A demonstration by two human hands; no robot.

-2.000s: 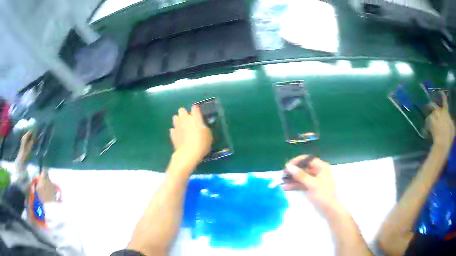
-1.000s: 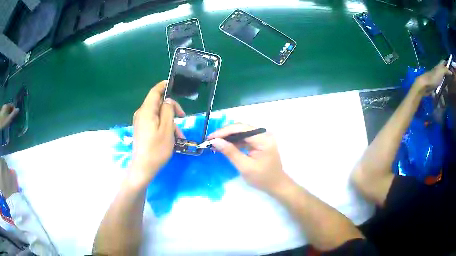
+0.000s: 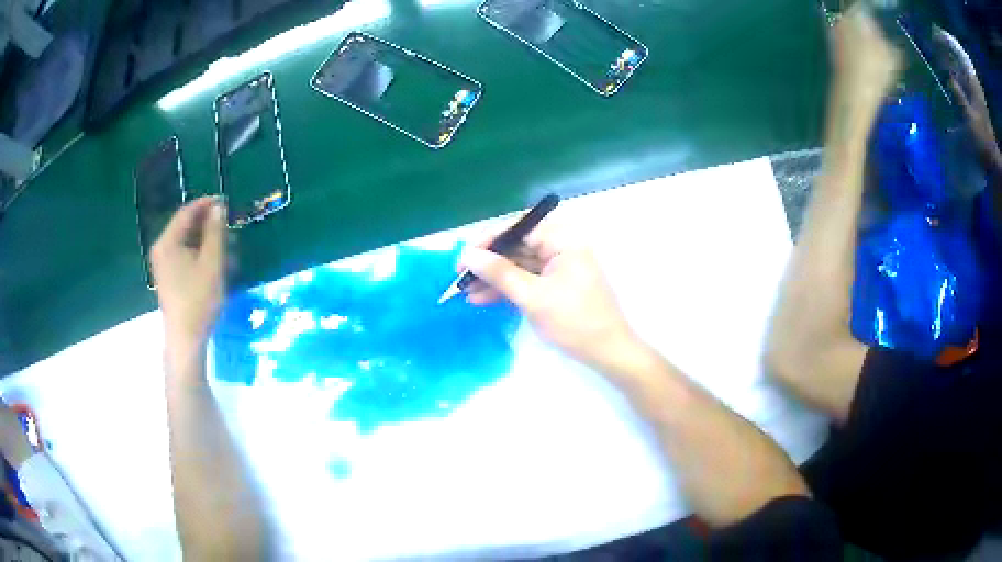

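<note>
My right hand [image 3: 560, 291] holds black tweezers [image 3: 516, 236], their pale tip pointing down-left over a heap of blue film [image 3: 407, 340] on the white surface. My left hand [image 3: 192, 263] is blurred at the belt's near edge. It overlaps the lower part of a dark phone frame [image 3: 163, 192]; whether it grips that frame cannot be told. A second phone frame [image 3: 251, 154] lies just right of it, and a third frame [image 3: 396, 90] lies slanted further right. A fourth frame [image 3: 566, 42] is near the top edge.
The green belt [image 3: 681, 110] runs beyond the white surface [image 3: 615, 461]. At the right, another person's arm [image 3: 824, 263] reaches toward the belt beside a glossy blue film bundle [image 3: 923, 263]. Another person's sleeve [image 3: 66, 505] shows lower left. Black trays [image 3: 143, 49] stand at upper left.
My left hand has moved left from over the film heap to the belt, and the phone frame it held up is no longer raised. The tweezers' tip has come away from that frame's connector end.
</note>
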